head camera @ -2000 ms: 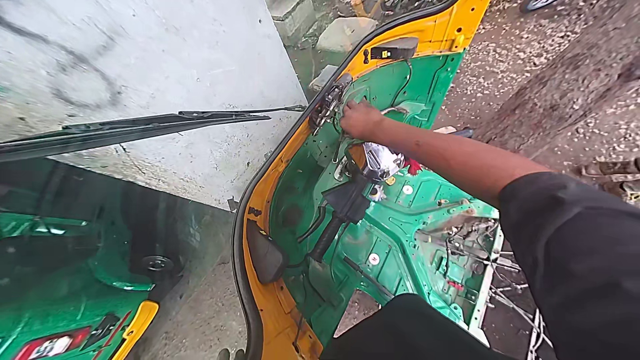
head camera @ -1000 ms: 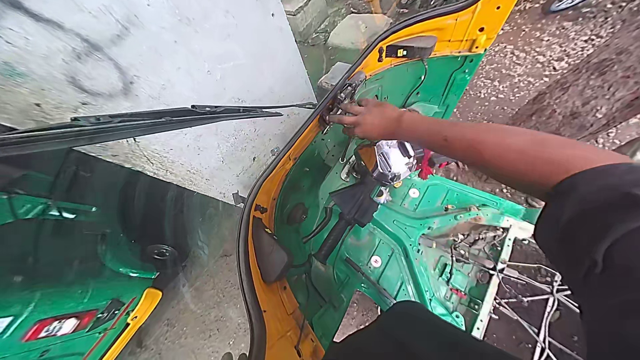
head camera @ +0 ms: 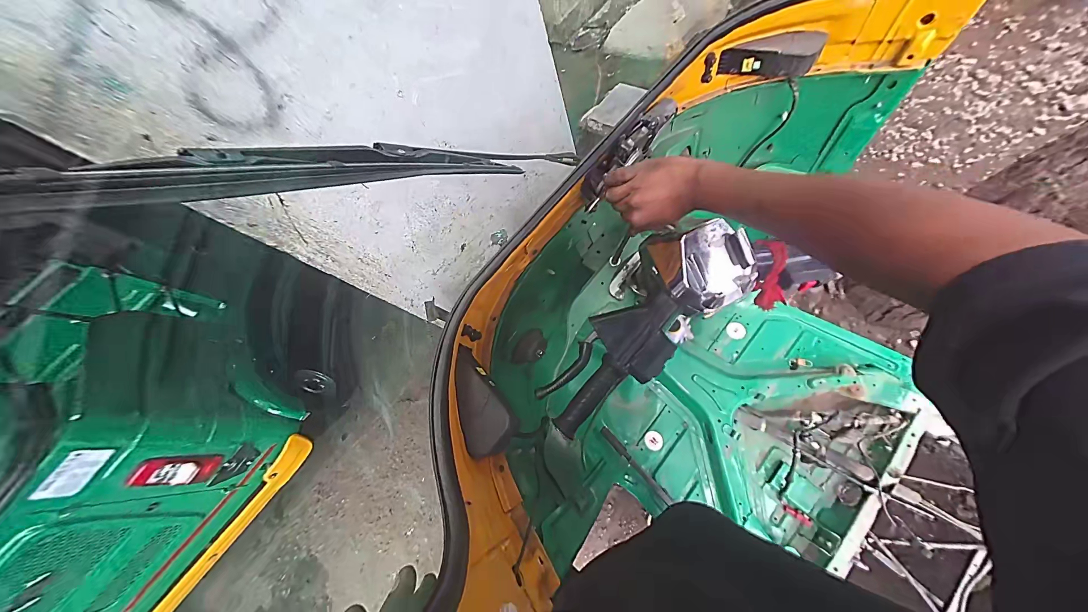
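My right hand (head camera: 653,194) reaches in from the right with its fingers curled at a metal mechanism (head camera: 633,144) on the yellow windshield frame (head camera: 501,285) of a green and yellow vehicle body. What lies between the fingers is hidden. Below the hand are the handlebar's black grip (head camera: 586,399) and a shiny, silver-coloured housing (head camera: 716,263). Dark fingers, apparently my left hand (head camera: 408,591), show at the bottom edge beside the black rubber seal (head camera: 444,425); the rest is out of view. A windshield wiper (head camera: 340,174) extends left from near the mechanism.
The green floor panel (head camera: 714,382) has a cut-out with loose wires and a pale metal frame (head camera: 880,493). Two dark housings (head camera: 484,408) (head camera: 769,55) sit on the yellow frame. Another green body panel (head camera: 102,510) shows at left, below a pale wall (head camera: 382,85). A red cloth (head camera: 772,276) hangs near the silver-coloured housing.
My right hand's fingers were more spread over the mechanism a second ago; now they are curled at its lower side. The view has shifted somewhat.
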